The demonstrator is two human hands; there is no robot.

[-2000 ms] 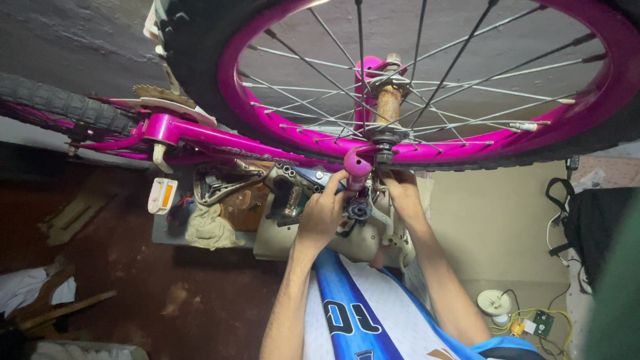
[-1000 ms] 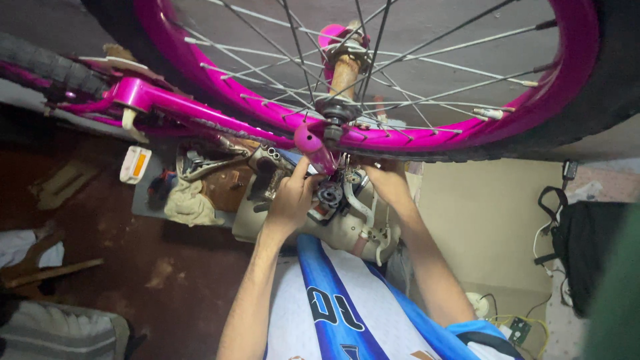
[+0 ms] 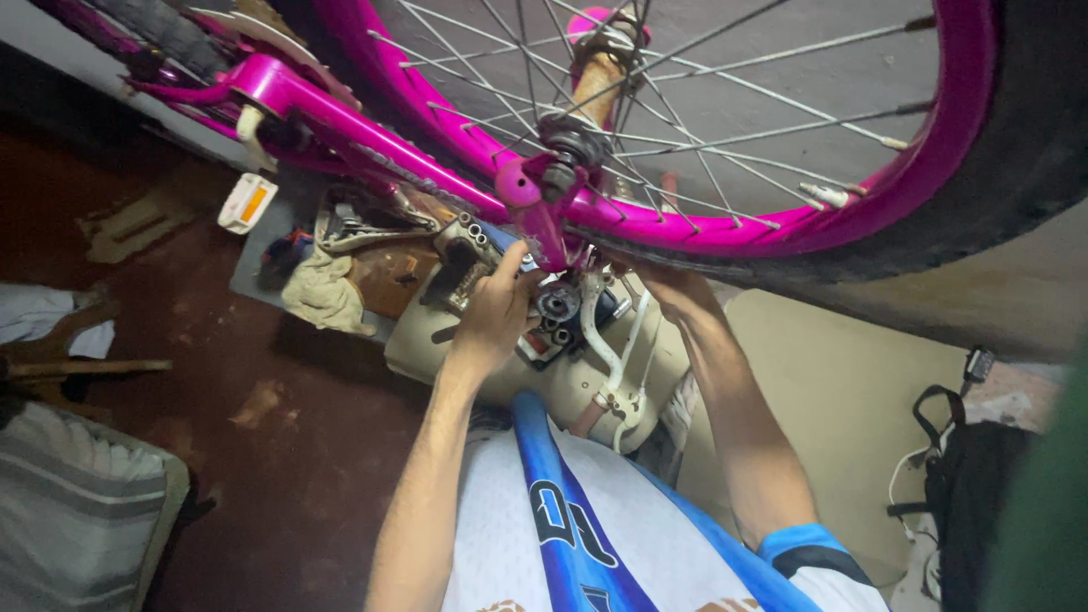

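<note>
A pink bicycle stands upside down, its front wheel rim (image 3: 965, 110) high in the view. The wheel's hub (image 3: 597, 89) sits above the pink fork end (image 3: 518, 183). My left hand (image 3: 497, 314) is at the lower part of the fork, fingers bent, the index finger pointing up beside it; what it grips is unclear. My right hand (image 3: 667, 285) is on the other side, its fingers partly hidden behind the tyre. Between them are the round headset area (image 3: 558, 302) and a white handlebar (image 3: 599, 336) with a brake lever (image 3: 631, 406).
A plastic pedal (image 3: 248, 204) with an orange reflector juts out at the left. Below the frame lie a cream cloth (image 3: 327, 293) and a socket set (image 3: 476, 234) with several sockets. A striped cushion (image 3: 81, 501) is at the lower left, a black bag (image 3: 977, 501) at the right.
The view has shifted closer to the bicycle. Both hands stay beside the fork; the right hand's fingers are now more hidden by the tyre.
</note>
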